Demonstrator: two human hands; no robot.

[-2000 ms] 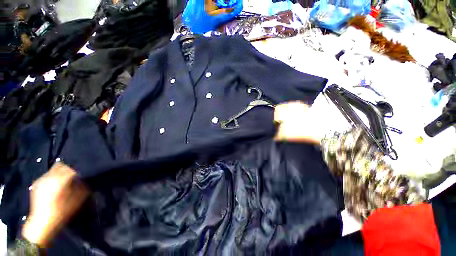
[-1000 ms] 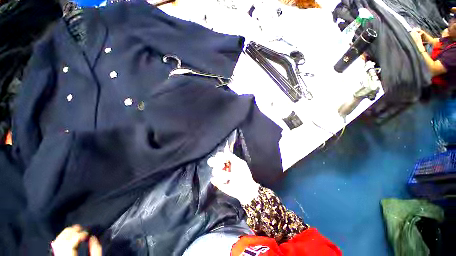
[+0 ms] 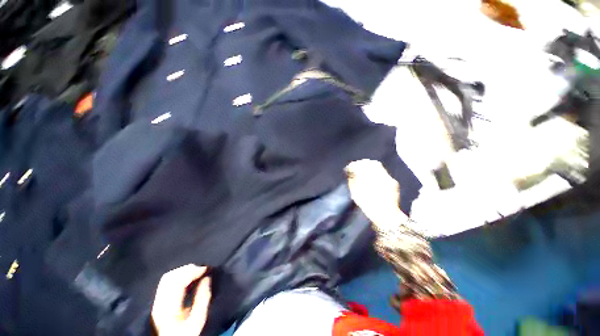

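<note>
A navy double-breasted coat (image 3: pixel 217 151) lies across the view, pale buttons in two rows. Its lower part is turned back, so the shiny dark lining (image 3: pixel 296 230) shows between my hands. My left hand (image 3: pixel 181 302), cut off by the bottom edge, has curled fingers and thumb on the coat's edge. My right hand (image 3: pixel 374 190) is closed at the hem on the right; its fingertips are blurred and no tool shows in it. A hanger (image 3: pixel 312 77) lies on the coat.
Another navy coat (image 3: pixel 33 223) lies at left, with dark garments (image 3: pixel 59 65) behind it. Black hangers (image 3: pixel 447 98) lie on the white table (image 3: pixel 408 105) at right. The table's edge curves above the blue floor (image 3: pixel 520 262). A small orange thing (image 3: pixel 84 104) shows at upper left.
The view has swung back left. Before, both hands held the hem raised; it is lower now. The red-handled item seen in my right hand a second ago is hidden now.
</note>
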